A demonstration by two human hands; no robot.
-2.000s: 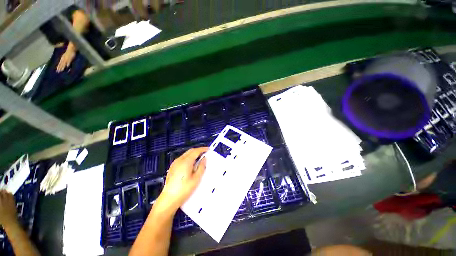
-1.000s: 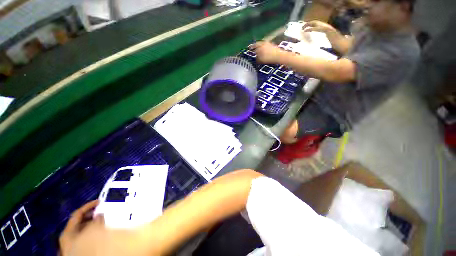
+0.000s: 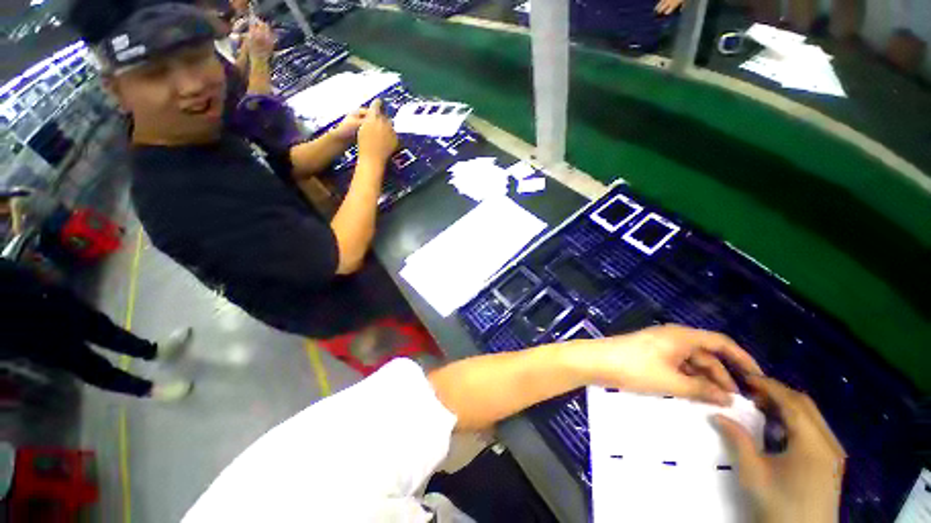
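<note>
A white gasket sheet [image 3: 653, 460] with small dark slits lies over the near part of the dark blue-black blister tray [image 3: 704, 296]. My left hand [image 3: 679, 363] reaches in from the lower left, its curled fingers at the sheet's top right corner. My right hand [image 3: 796, 449] grips the sheet's right side, thumb on top. The fingers of both hands meet there and hide the corner. Two phone front housings [image 3: 650, 233] at the tray's far left corner carry white outlines around their windows. Other pockets hold housings with no white outline.
Plain white sheets [image 3: 475, 250] lie left of the tray, with small white offcuts [image 3: 480, 177] beyond. A green conveyor belt [image 3: 745, 174] runs behind, past a grey post [image 3: 549, 82]. A seated person [image 3: 235, 215] at the left handles another sheet over a tray.
The view has swung right and then far left, so the fan is out of view and the neighbour at the left shows. Both my hands are now visible at the sheet.
</note>
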